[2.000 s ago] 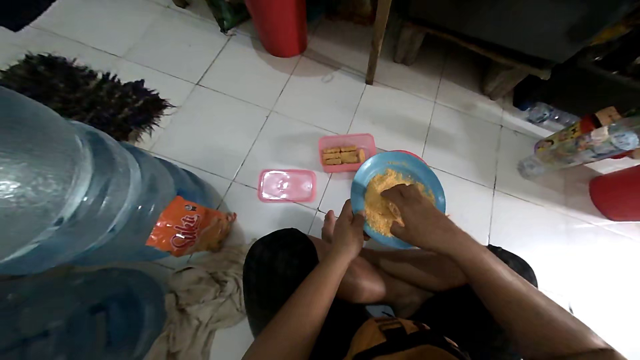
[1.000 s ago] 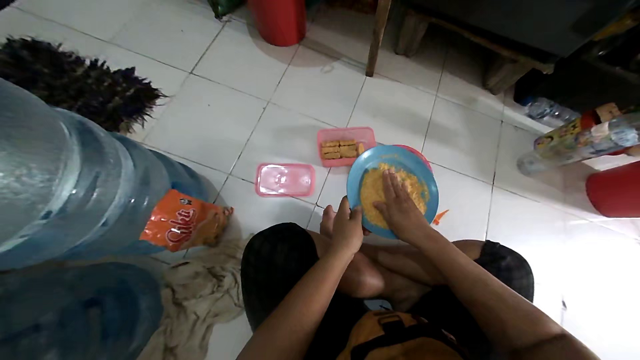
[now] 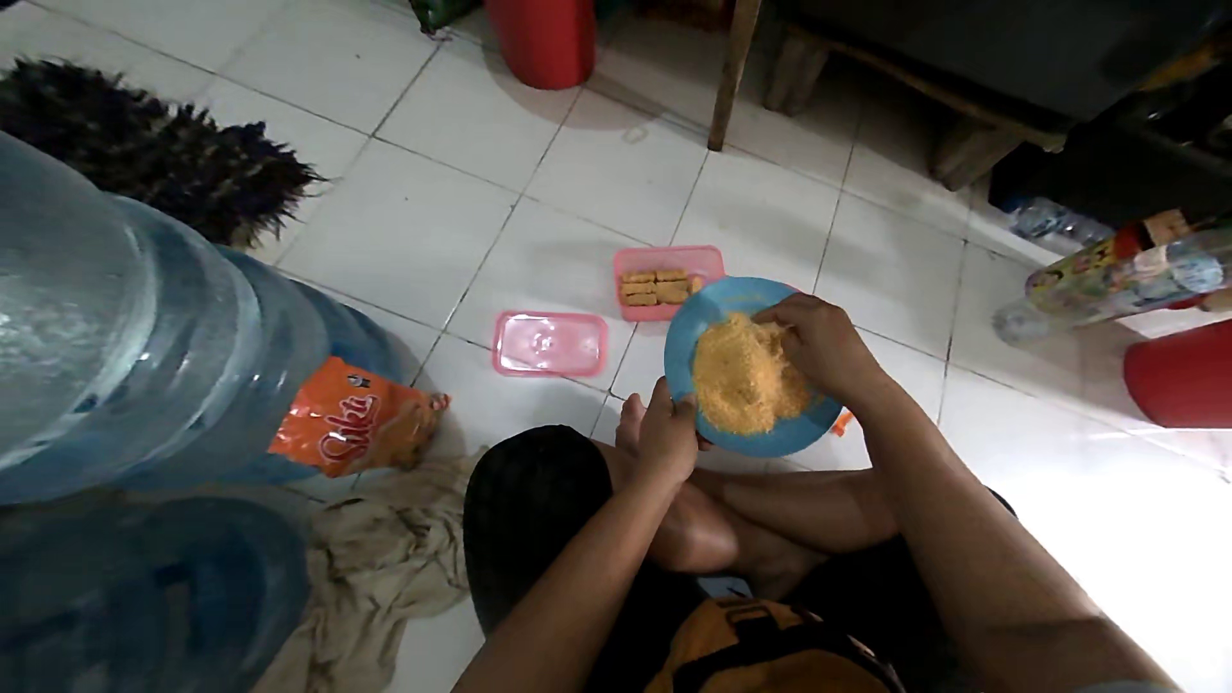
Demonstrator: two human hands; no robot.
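My left hand grips the near left rim of a blue plate above my crossed legs. Orange-yellow crumbs lie heaped on the plate. My right hand is at the plate's far right side, its fingers bent down into the crumbs; the fingertips are partly hidden, so whether they pinch anything does not show. Just beyond the plate, a pink plastic container holds several crumb-coated sticks. Its pink lid lies on the floor to the left.
Large blue water jugs stand at the left, with an orange packet against them and a cloth nearby. A dark shaggy mat lies behind. Wooden furniture legs, a red bin and plastic bottles are farther out.
My right hand was flat on the crumbs one second ago; now it is at the plate's right side with fingers bent. The crumbs are heaped higher. My left hand stays by the rim.
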